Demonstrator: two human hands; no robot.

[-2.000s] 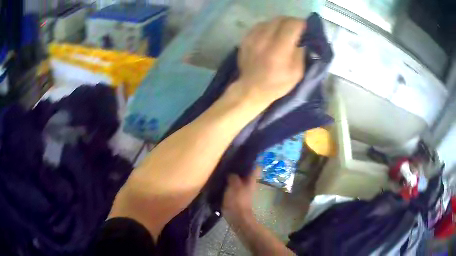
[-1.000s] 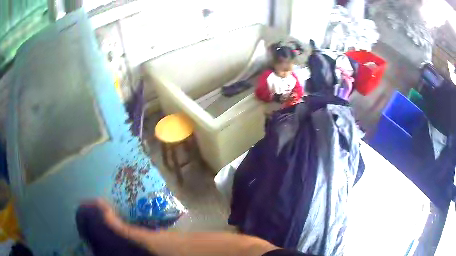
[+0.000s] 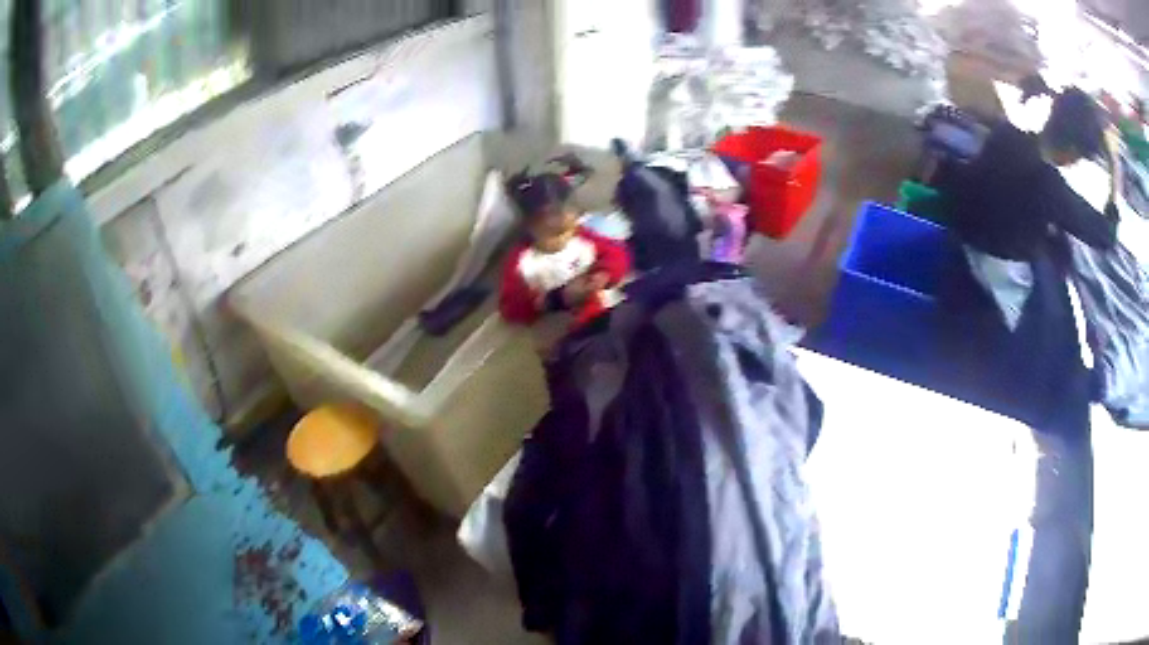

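Long dark garments (image 3: 617,466) with a grey lining side (image 3: 762,491) lie heaped over the near left part of a bright white surface (image 3: 920,491), hanging over its edge. Neither of my hands is in the picture. A dark purple bit of cloth (image 3: 403,602) shows at the bottom edge beside the light-blue machine; I cannot tell whether it is held. The light-blue machine (image 3: 164,554), with its cloudy window and chipped, rusty paint, stands at the left.
A small person in red and white (image 3: 561,271) is behind the garments, by a cream tub (image 3: 466,435). A round-topped stool (image 3: 331,441) stands before the tub. Red bin (image 3: 788,183), blue bin (image 3: 888,277) and a dark-clothed person (image 3: 1008,202) are further back right.
My view has swung right, so the machine, tub and garments sit further left. The arm and dark-covered hand seen along the bottom a second ago have left the picture.
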